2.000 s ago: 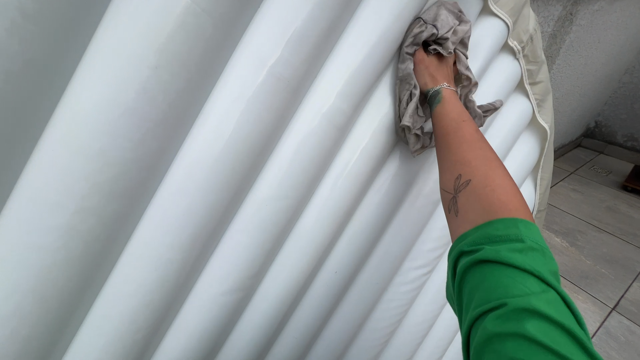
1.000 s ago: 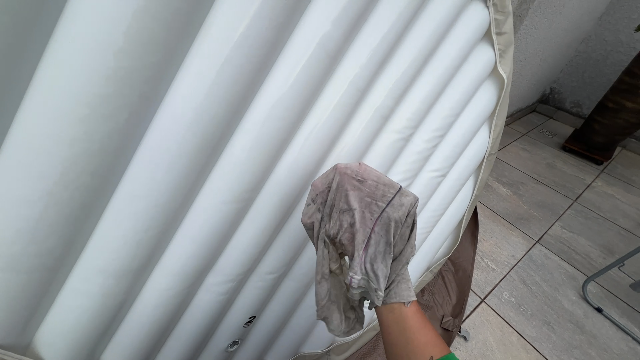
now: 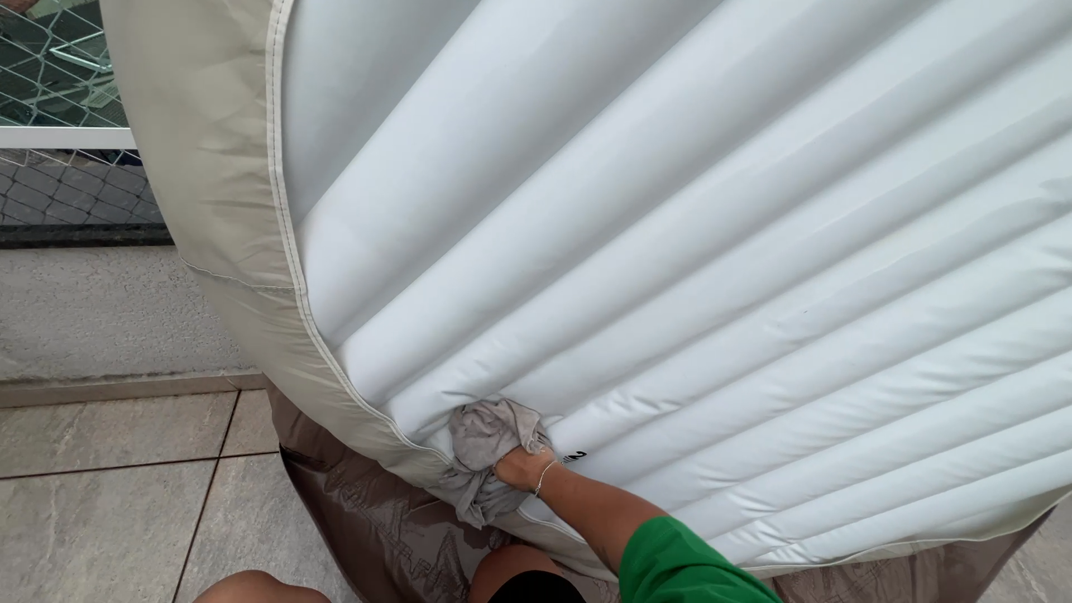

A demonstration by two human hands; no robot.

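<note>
A white ribbed inflatable surface, bordered by a beige fabric rim, stands tilted in front of me. My right hand presses a crumpled grey cloth against its lower edge, where the ribs meet the rim. Part of the hand is covered by the cloth. A small black mark shows on the white surface just right of the wrist. My left hand is out of the picture.
Brown patterned fabric lies beneath the rim, near my knees. Grey floor tiles extend at the left, below a low textured wall. Netting and a white rail are at the upper left.
My right hand has moved with the cloth from the upper ribs down to the lower rim. The view has swung far to the left.
</note>
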